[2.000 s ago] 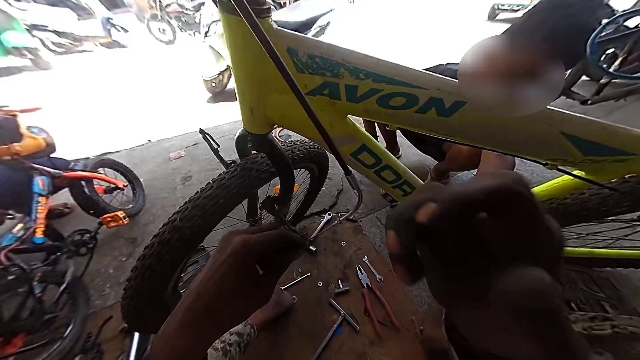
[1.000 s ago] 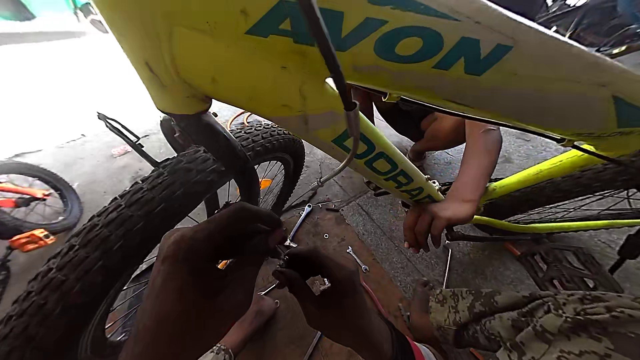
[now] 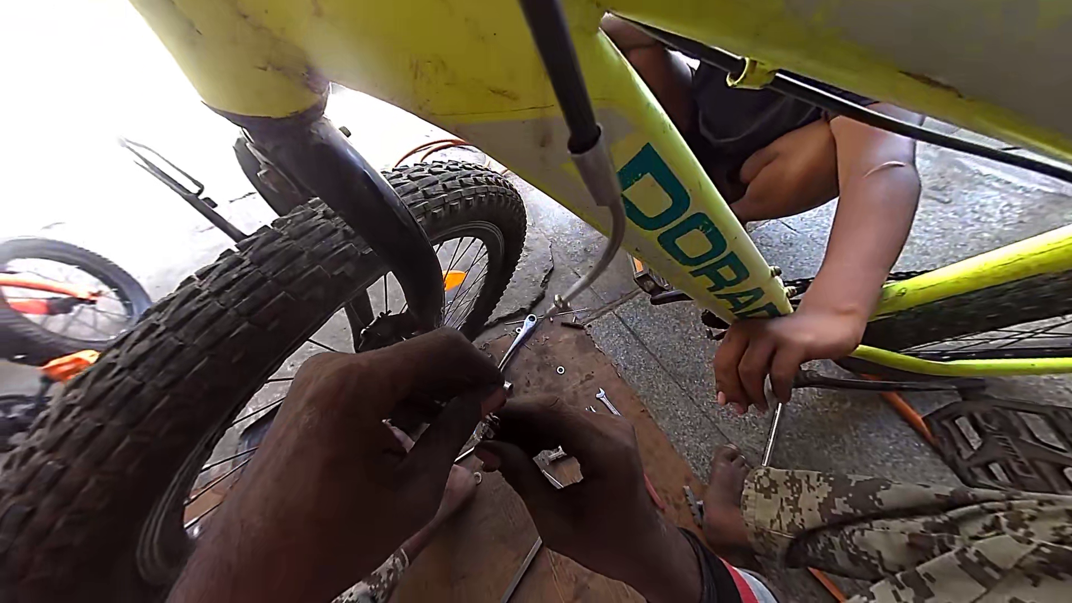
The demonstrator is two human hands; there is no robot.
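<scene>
My left hand [image 3: 360, 444] and my right hand [image 3: 578, 486] meet at the fingertips in the lower middle, pinching a small metal part [image 3: 488, 425] whose exact kind I cannot tell. Behind them stands the front tire [image 3: 209, 310] of a yellow bicycle, below its black fork [image 3: 368, 193]. A brake cable with a bent metal noodle [image 3: 607, 247] hangs just above my hands. On a brown board [image 3: 624, 402] lie a wrench [image 3: 521, 335], a small open-end wrench [image 3: 607, 402] and a small nut or washer [image 3: 560, 369].
Another person's hand [image 3: 779, 352] rests near the yellow down tube [image 3: 695, 209], by a metal rod [image 3: 772, 435]. A black pedal [image 3: 1005, 440] lies at right, above a leg in camouflage trousers [image 3: 921, 519]. A smaller bicycle's wheel [image 3: 75, 285] is at far left.
My hands were apart two seconds ago and are now together at the small part. The other person's hand has come to the lower down tube. The view has moved closer to the bicycle.
</scene>
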